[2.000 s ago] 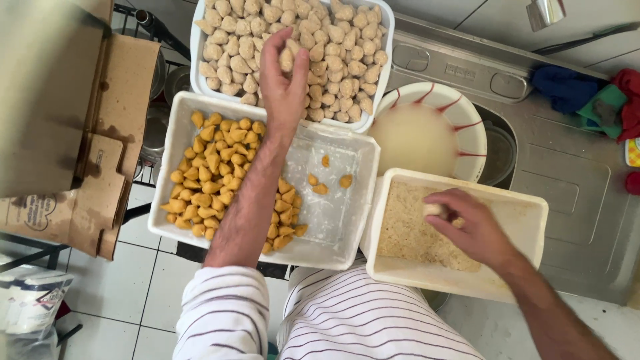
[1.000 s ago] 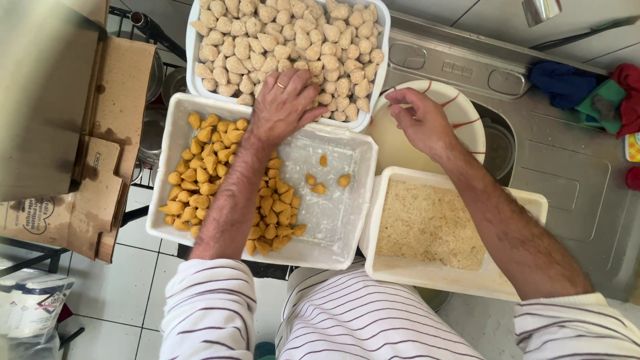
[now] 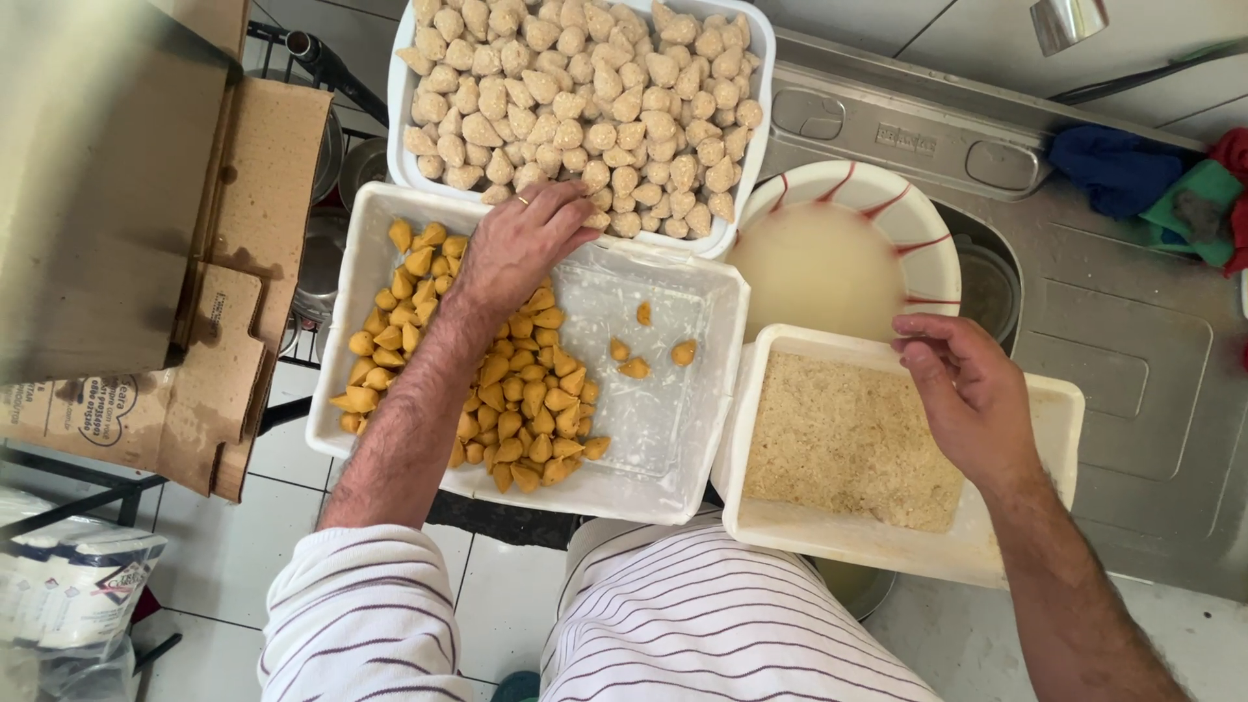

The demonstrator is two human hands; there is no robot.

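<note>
My left hand (image 3: 531, 234) reaches to the near edge of a white tray (image 3: 399, 127) heaped with breaded, drop-shaped pieces (image 3: 585, 97); its fingertips touch or nearly touch a breaded piece, and whether they grip it is unclear. Under my left forearm, a second white tray (image 3: 726, 322) holds smooth orange-brown dough drops (image 3: 517, 390), with several lying apart on its right side. My right hand (image 3: 960, 395), fingers apart and holding nothing, hovers over the upper right part of a white bin (image 3: 1058, 419) of crumbs (image 3: 848, 439). Behind that bin is a bowl (image 3: 921, 234) of cloudy liquid.
A steel sink counter (image 3: 1121, 341) runs along the right, with blue, green and red cloths (image 3: 1111, 171) at its back. Cut cardboard (image 3: 253, 195) and a rack with metal pots (image 3: 322, 263) stand at left. A plastic bag (image 3: 78, 585) sits lower left.
My right hand, which held a piece over the crumbs two seconds ago, then moved empty near the bowl, and is now lower and further right. My left hand has drawn back from the heap's middle to its near edge.
</note>
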